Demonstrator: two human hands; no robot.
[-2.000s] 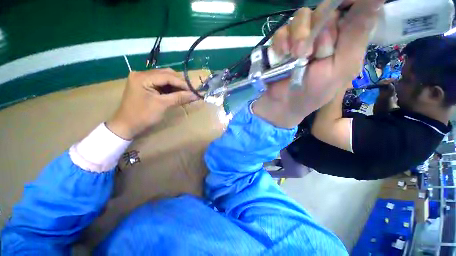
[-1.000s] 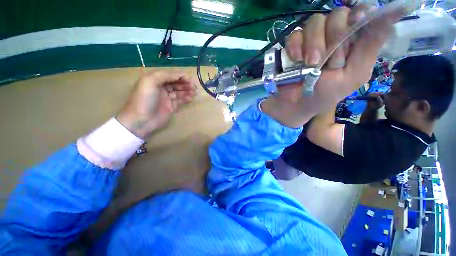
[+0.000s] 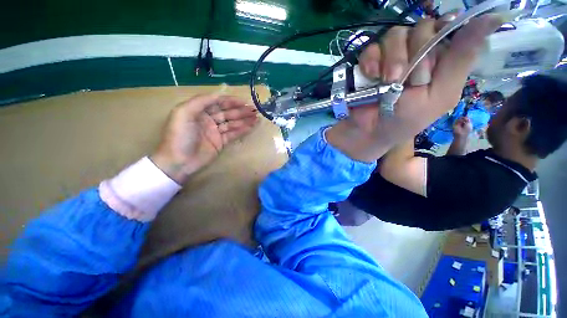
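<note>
My right hand [image 3: 410, 87] grips the white and metal auto-feed screwdriver [image 3: 519, 49], whose barrel points up right. Its silvery nozzle [image 3: 283, 107] points left, just right of my left fingertips. The clear feed hose [image 3: 435, 38] runs along it over my fingers, and a thin black cable [image 3: 261, 59] loops by the nozzle. My left hand [image 3: 205, 127] is open, palm up, fingers slightly curled, above the brown cardboard mat [image 3: 81, 140]. Tiny dark specks show near its fingertips; I cannot tell if they are screws.
A green bench surface [image 3: 124, 18] with a white line lies beyond the mat. Black cable ends [image 3: 204, 64] lie on it. A person in a black shirt [image 3: 460, 192] is close at the right, with another in blue farther back. A blue surface [image 3: 457, 286] is at lower right.
My left fingers were pinched at the nozzle; the hand has drawn back left and opened palm up. My right hand and the screwdriver have shifted slightly right.
</note>
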